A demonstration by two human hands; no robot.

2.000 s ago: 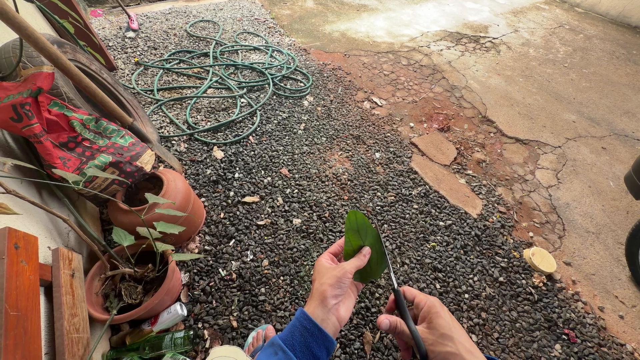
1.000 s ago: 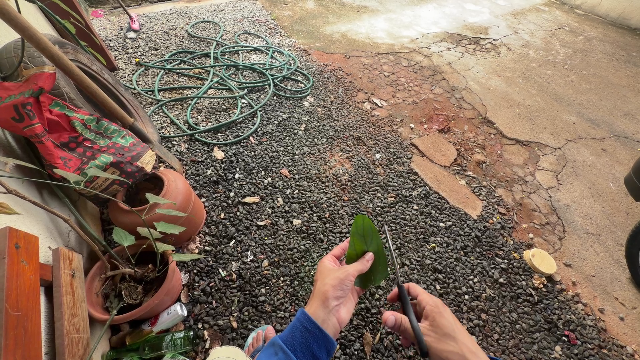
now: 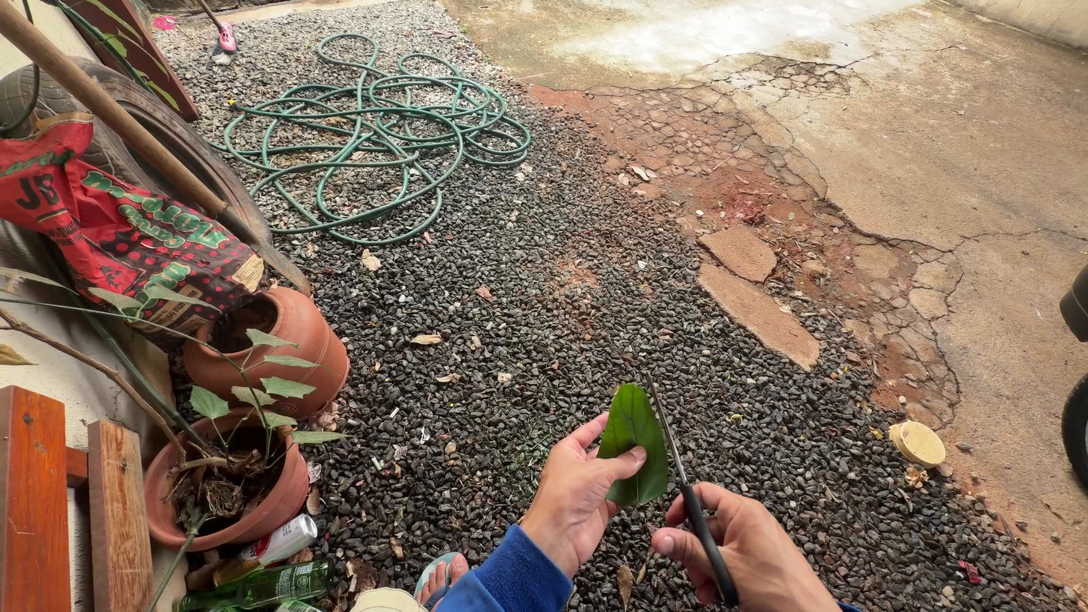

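A green leaf is pinched between the thumb and fingers of my left hand, held upright over the gravel. My right hand grips black-handled scissors by the handles. The metal blades point up and away, right along the leaf's right edge; whether they touch it I cannot tell. Part of the leaf lies behind my left thumb. A blue sleeve covers my left forearm.
Dark gravel spreads below, with a coiled green hose farther off. Left are clay pots, a red bag, a tire, a wooden pole, a can and a green bottle. Cracked concrete lies right.
The scissors have come closer to the leaf's right edge since one second ago. The leaf looks narrower than two seconds ago. Both hands keep their hold.
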